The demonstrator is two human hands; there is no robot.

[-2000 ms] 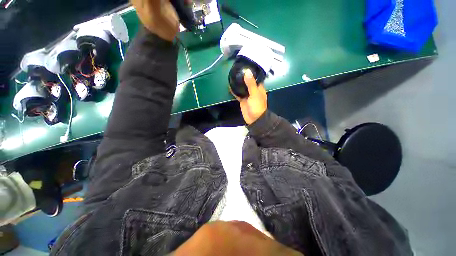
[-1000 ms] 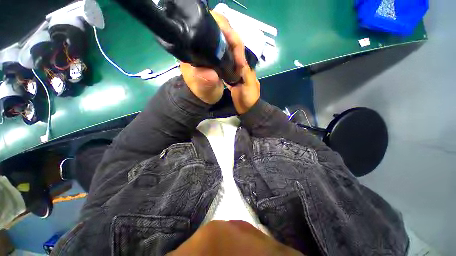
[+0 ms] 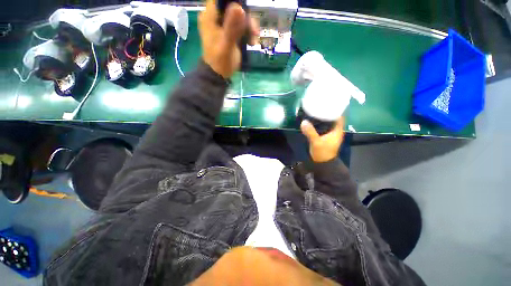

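My left hand (image 3: 222, 42) is gripped around the black electric screwdriver (image 3: 241, 33), cut off by the top edge, at the front of the silver-white screw feeder (image 3: 271, 55). The driver's bit cannot be made out. My right hand (image 3: 325, 140) holds the black round head of a white dome camera (image 3: 326, 101) at the bench's front edge. The camera's white arm and bracket point up and away, and its white cord trails left. The underside of its head is hidden in my palm.
Several open white-and-black cameras (image 3: 101, 28) with hanging wires and pale boards stand at the left of the green bench (image 3: 386, 61). A blue bin (image 3: 453, 89) stands at the right end. Black stools (image 3: 394, 220) and a blue crate (image 3: 18, 252) are on the floor.
One second ago the screwdriver was over the camera; now my left hand has it back at the feeder. The camera, still in my right hand, is turned differently. The view has shifted.
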